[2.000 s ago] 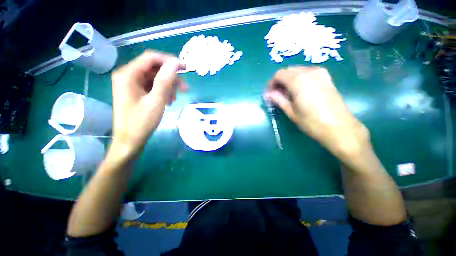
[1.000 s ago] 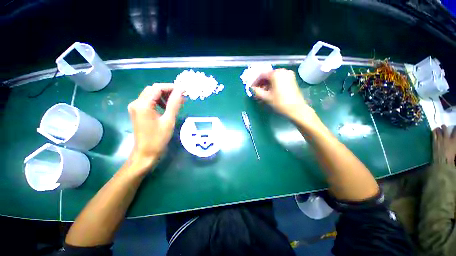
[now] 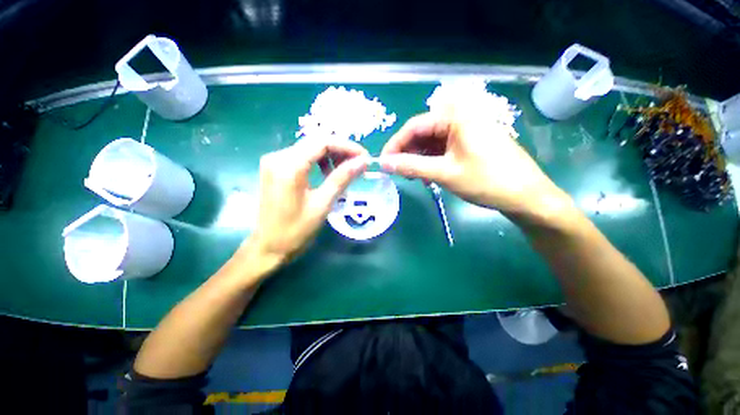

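Note:
A white housing (image 3: 363, 212) stands upright on the green bench in front of me, its disc face with the curved slot up. My left hand (image 3: 312, 190) and my right hand (image 3: 454, 158) meet fingertip to fingertip over its far edge. A tiny white part (image 3: 374, 166) shows between the fingertips; its shape is too small to tell. The left pile of small white parts (image 3: 345, 113) lies behind my left hand. The right pile (image 3: 475, 101) lies behind my right hand, partly hidden by it. A screwdriver (image 3: 442, 215) lies right of the housing, its upper end under my right hand.
Two housings (image 3: 142, 180) (image 3: 120, 245) lie at the left. Another housing (image 3: 166, 79) is at the back left and one (image 3: 571, 83) at the back right. A tangled orange and black wire heap (image 3: 686, 150) is at the right end. A metal rail (image 3: 324, 74) runs along the back.
My hands have come together above the housing; my right hand has left the right pile, and my left hand has moved right from beside the left pile. The view has also shifted.

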